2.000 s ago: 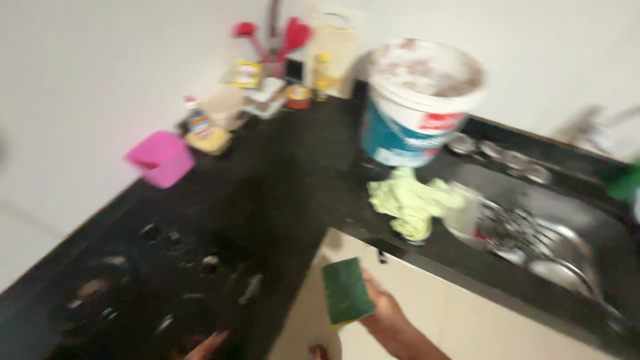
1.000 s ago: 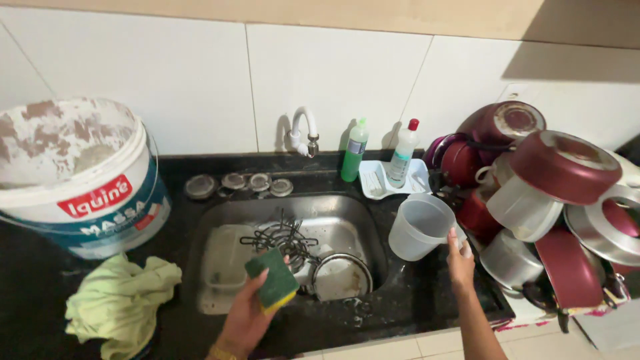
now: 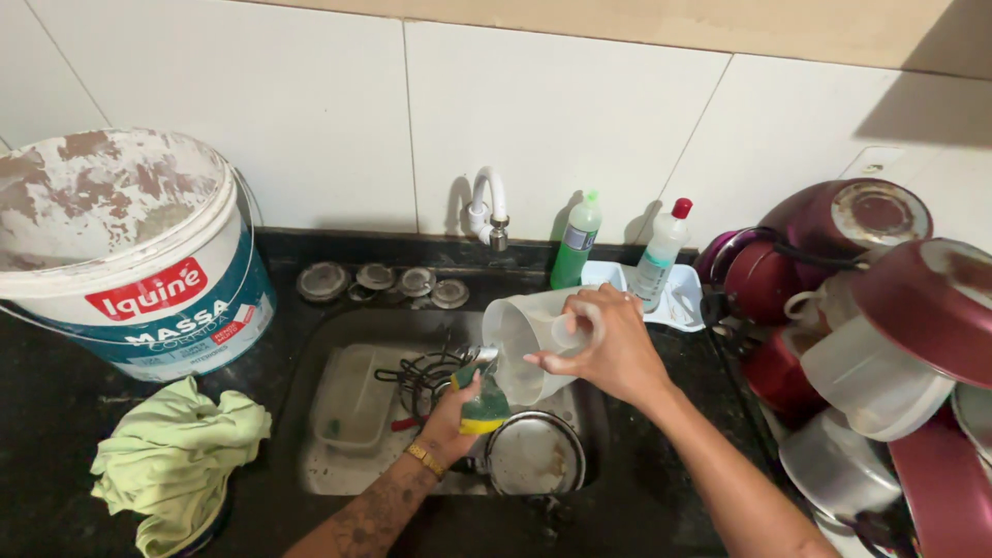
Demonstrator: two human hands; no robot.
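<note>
Over the steel sink, my left hand grips a green and yellow scouring sponge. My right hand holds a translucent plastic jug by its handle, tipped so that its mouth faces left, and water runs from it beside the sponge. Below the hands, black wire burner grates lie in the sink beside a clear plastic container. A round metal pan sits at the sink's right front.
A large putty bucket stands left, behind a crumpled light green cloth. Burner caps line the back ledge near the white faucet. Green and clear bottles stand by a white tray. Stacked pots crowd the right.
The view has swung from the counter corner to the sink. Since one second ago, the jug has moved left from the counter over the sink and been tipped, close to the sponge.
</note>
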